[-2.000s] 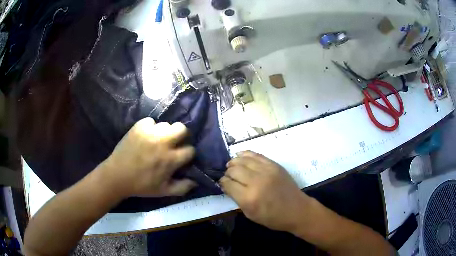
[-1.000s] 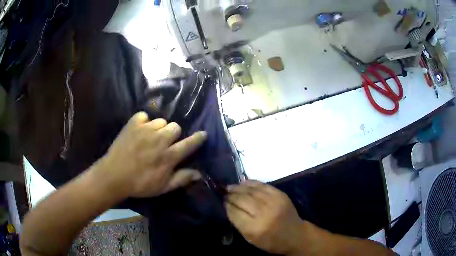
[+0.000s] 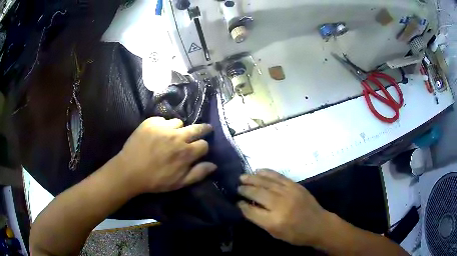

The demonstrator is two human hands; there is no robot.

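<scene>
The dark trousers (image 3: 110,95) lie over the left of the table and hang over its front edge. A navy-blue piece (image 3: 220,135) with a whitish stitched edge runs from the presser foot (image 3: 208,85) down to my right hand. My left hand (image 3: 168,155) presses on the dark cloth below the machine head, fingers bent, thumb on the navy piece. My right hand (image 3: 280,207) grips the lower part of the navy piece at its whitish edge, in front of the table edge. The cloth is bunched left of the needle area.
The off-white machine (image 3: 295,55) stands behind the cloth. Red-handled scissors (image 3: 383,95) lie right of it. A white oval plate (image 3: 156,70) is left of the head. A ruler-marked table edge (image 3: 320,150) curves right. A grey fan (image 3: 443,215) is at lower right.
Since two seconds ago the cloth has shifted toward me and over the table's front edge. My right hand has moved lower and right. A looped, stitched opening now shows in the cloth at left.
</scene>
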